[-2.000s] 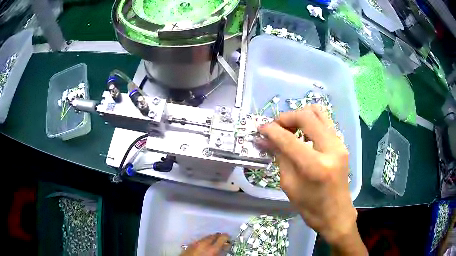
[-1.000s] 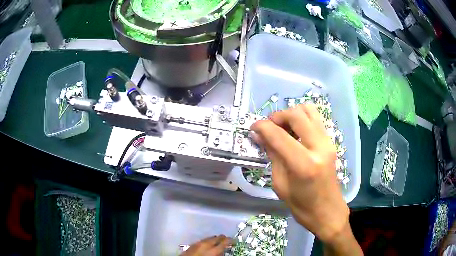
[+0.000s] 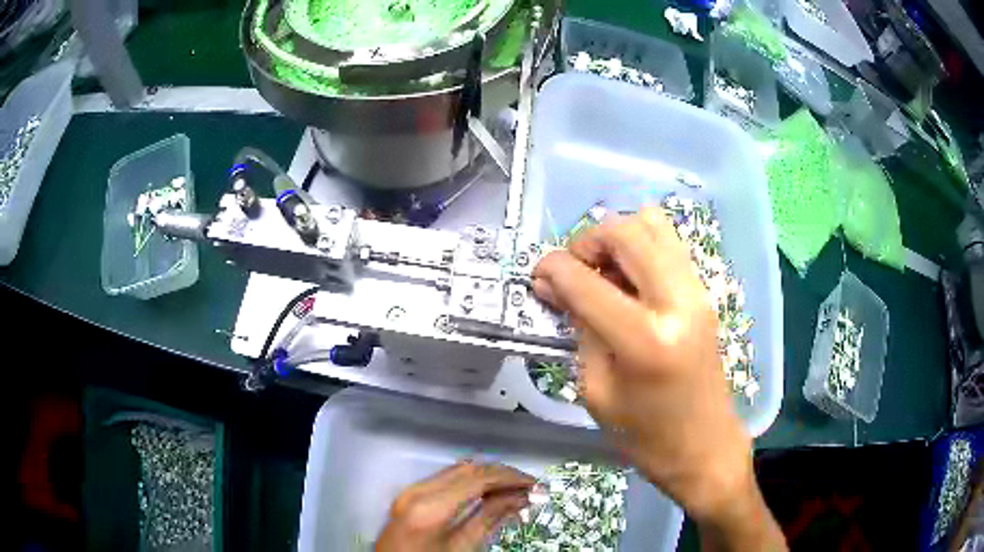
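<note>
My right hand (image 3: 653,334) is at the press nest (image 3: 516,289), thumb and index fingertips pinched together at its right end. Whatever is between them is hidden or too small to tell. My left hand (image 3: 459,509) is in the front bin (image 3: 372,442), its fingertips at the left edge of a heap of white wired connectors (image 3: 572,507). I cannot tell whether it holds one. The silver push rod (image 3: 405,262) runs between the air cylinder (image 3: 275,239) and the nest.
The rear bin (image 3: 604,129) with more connectors lies right of the press. The steel bowl feeder (image 3: 378,108) stands behind. Small clear boxes (image 3: 151,253) are left and right (image 3: 847,361). Green bags (image 3: 801,189) lie at the right. A dark green bin (image 3: 178,485) is lower left.
My left hand has moved up and right, further into view, beside the heap. My right hand has shifted slightly left along the nest, its fingertips still pinched there.
</note>
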